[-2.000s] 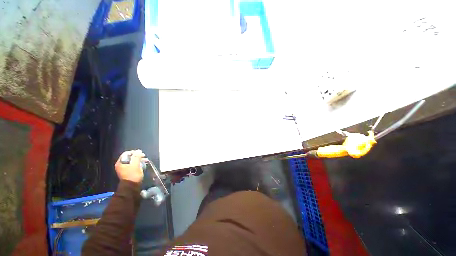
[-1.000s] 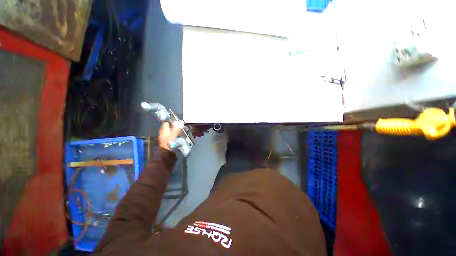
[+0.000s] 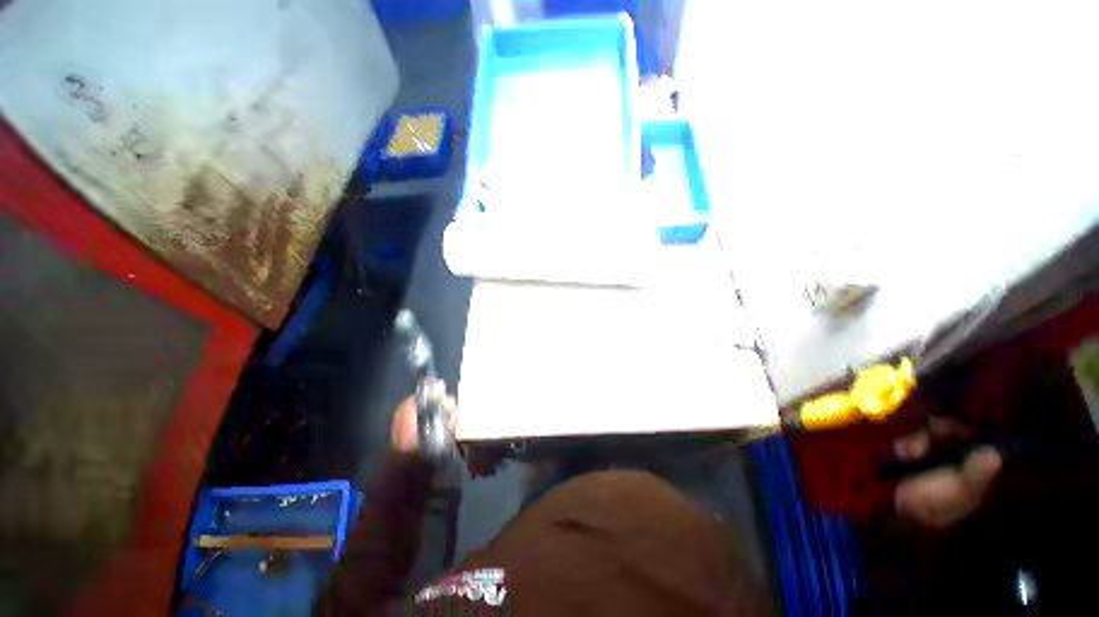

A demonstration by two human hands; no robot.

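My left hand (image 3: 422,419) is at the left edge of the white table. It is closed around the grey curved parts (image 3: 416,344), which are blurred; one end sticks up beyond the fingers. The metal bar between them cannot be made out clearly. My right hand (image 3: 950,485) is at the lower right, in front of a dark red surface, with its fingers around a dark handle (image 3: 946,460). The yellow-handled tool (image 3: 856,398) lies at the table's front right edge, apart from my right hand.
A large blue tray (image 3: 480,133) and a smaller blue tray (image 3: 685,231) are on the white table (image 3: 615,362), behind a white roll (image 3: 542,259). A blue crate (image 3: 350,512) with a wooden strip is at the lower left. A red-framed machine (image 3: 181,398) stands left.
My right hand has come into view at the lower right, around the dark handle. My left hand still holds the grey parts. The view has shifted, showing the trays again.
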